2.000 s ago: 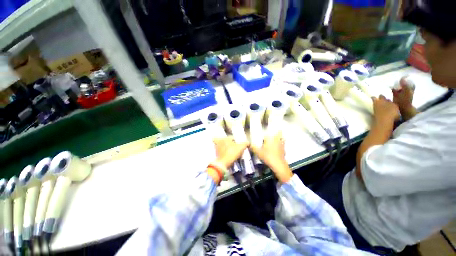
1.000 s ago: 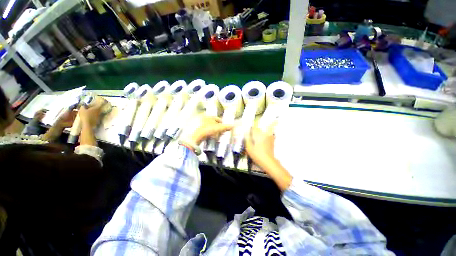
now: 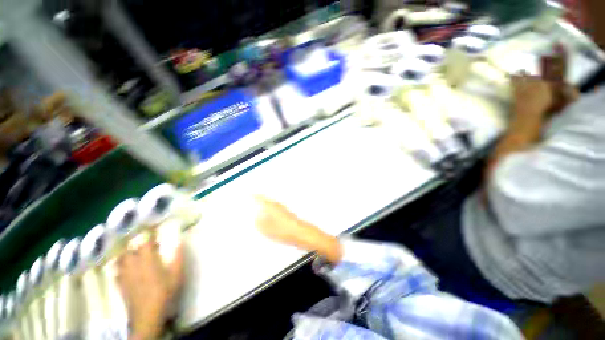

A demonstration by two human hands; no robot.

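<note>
The frame is blurred. A row of cream hair dryers (image 3: pixel 123 216) lies on the white work surface at the left, with their round barrel ends towards the back. My left hand (image 3: pixel 146 279) is on or just over the handles at the right end of this row; blur hides whether it grips one. My right hand (image 3: pixel 285 222) is over the white surface (image 3: pixel 312 179), to the right of the row, with no object visible in it. Its fingers point back and left.
A second group of dryers (image 3: pixel 424 109) lies at the right, beside a person in a light shirt (image 3: pixel 544 212) whose hands are near them. Behind the surface are a blue parts bin (image 3: pixel 222 123), another blue bin (image 3: pixel 315 70), a slanted pale post (image 3: pixel 99 99) and a red basket (image 3: pixel 95 149).
The view has swung right. My right hand has come away from the dryers and moved right over the surface. My left hand is now at the right end of the left row.
</note>
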